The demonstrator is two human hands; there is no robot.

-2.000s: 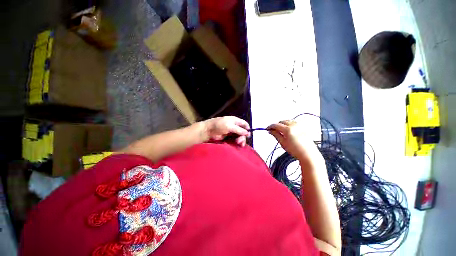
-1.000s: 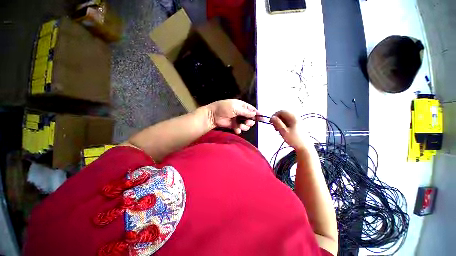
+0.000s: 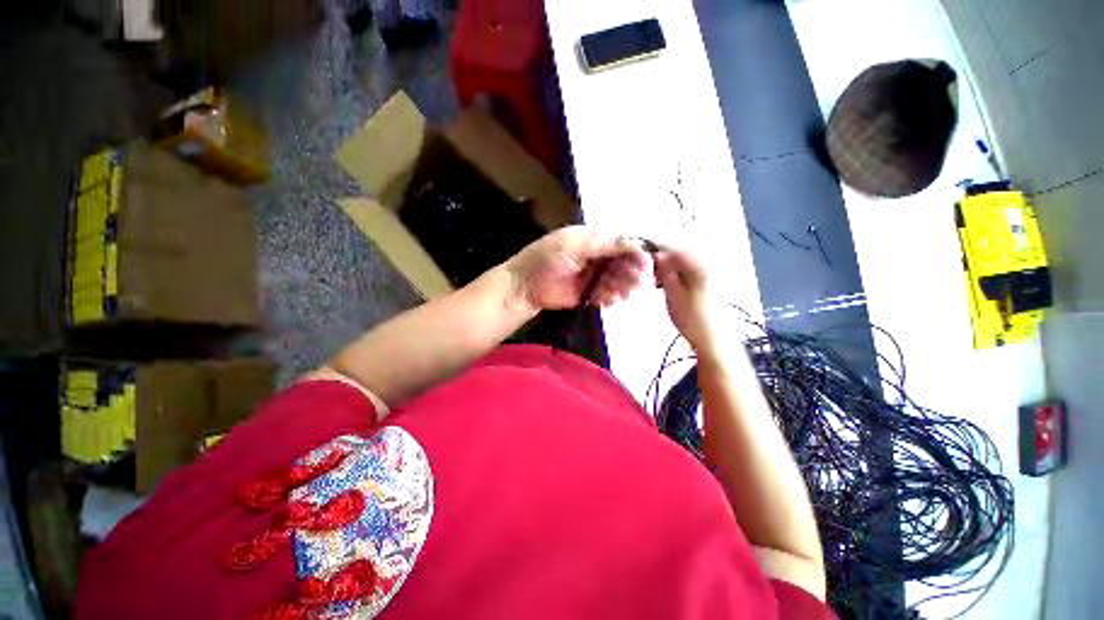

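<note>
My left hand (image 3: 579,269) is curled around a dark coiled cable (image 3: 592,288) over the table's near edge. My right hand (image 3: 680,281) is just beside it, its fingertips pinching a small dark end between the two hands; what the end is, I cannot tell. A large looping heap of thin black cable (image 3: 914,484) lies on the table, partly behind my right forearm. Short thin black strands (image 3: 680,194) lie on the white tabletop beyond my hands.
An open carton (image 3: 390,248) with dark pieces inside stands left of the table (image 3: 630,121). A phone (image 3: 622,45), a brown cap-like object (image 3: 893,127), a yellow device (image 3: 1002,260) and a small red-and-black box (image 3: 1041,438) lie on the table. Stacked cartons (image 3: 200,242) stand at left.
The view has shifted, and more of the phone and red object shows. My hands have come closer together, with less of the dark strand visible between them.
</note>
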